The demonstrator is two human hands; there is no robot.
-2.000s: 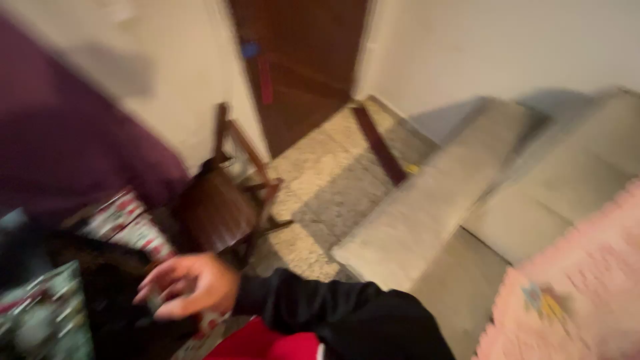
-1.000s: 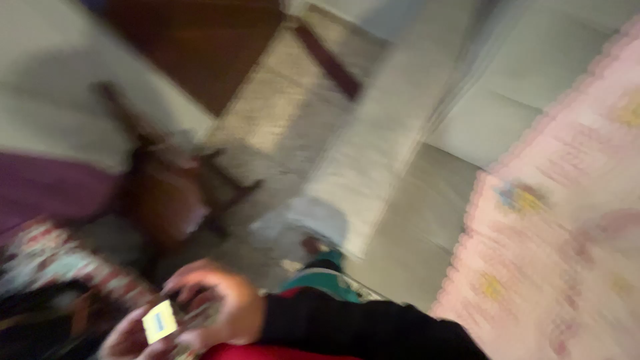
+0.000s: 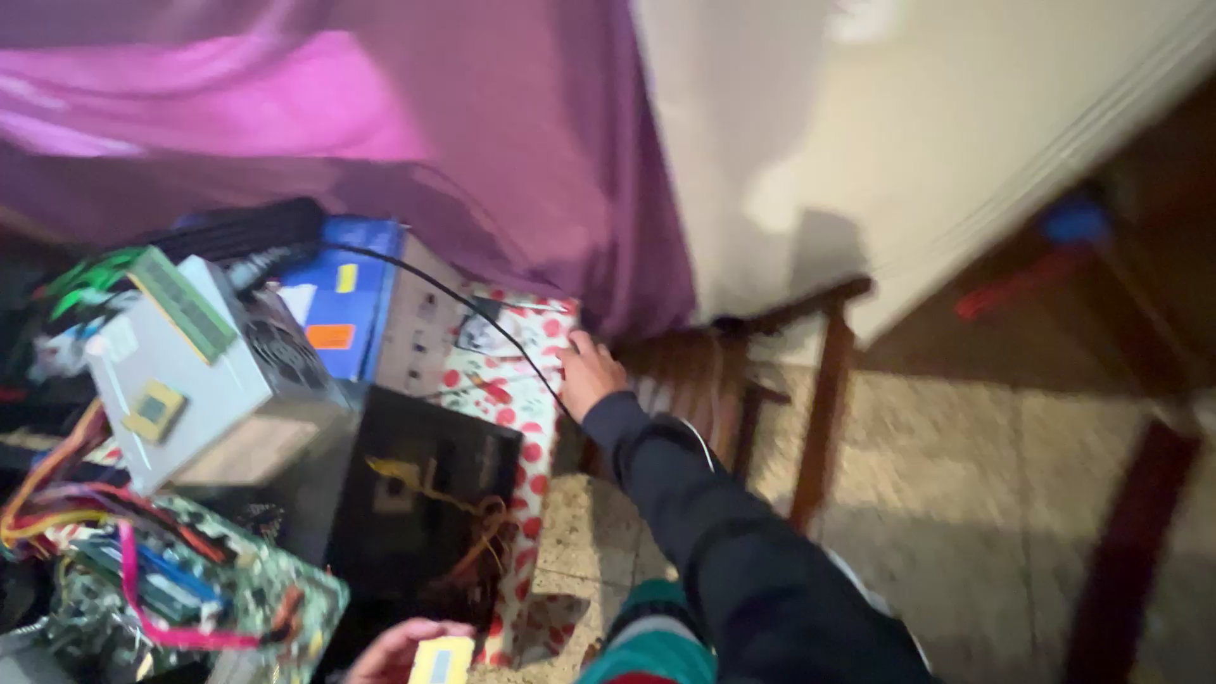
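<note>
At the bottom edge, my left hand (image 3: pixel 404 651) holds a small yellowish square chip (image 3: pixel 443 660), likely a processor. My right hand (image 3: pixel 591 375) reaches to the right edge of a table with a red-and-white patterned cloth (image 3: pixel 532 446); whether its fingers hold anything is unclear. A power supply unit (image 3: pixel 180 361) carries a green memory module (image 3: pixel 185 304) and another square chip (image 3: pixel 154 411). Below it lies a green motherboard (image 3: pixel 309 589) with coloured cables. A black computer case (image 3: pixel 418 503) stands between the power supply and the cloth.
A blue box (image 3: pixel 366 294) stands behind the power supply, and a black cable (image 3: pixel 456 299) crosses to my right sleeve. A purple curtain (image 3: pixel 570 171) hangs behind. A wooden chair (image 3: pixel 822 418) is right of the table on the tiled floor (image 3: pixel 921 494).
The view has swung left onto the table. My hands, close together one second ago, are now apart: the right one is at the cloth's edge, and the left still has the chip.
</note>
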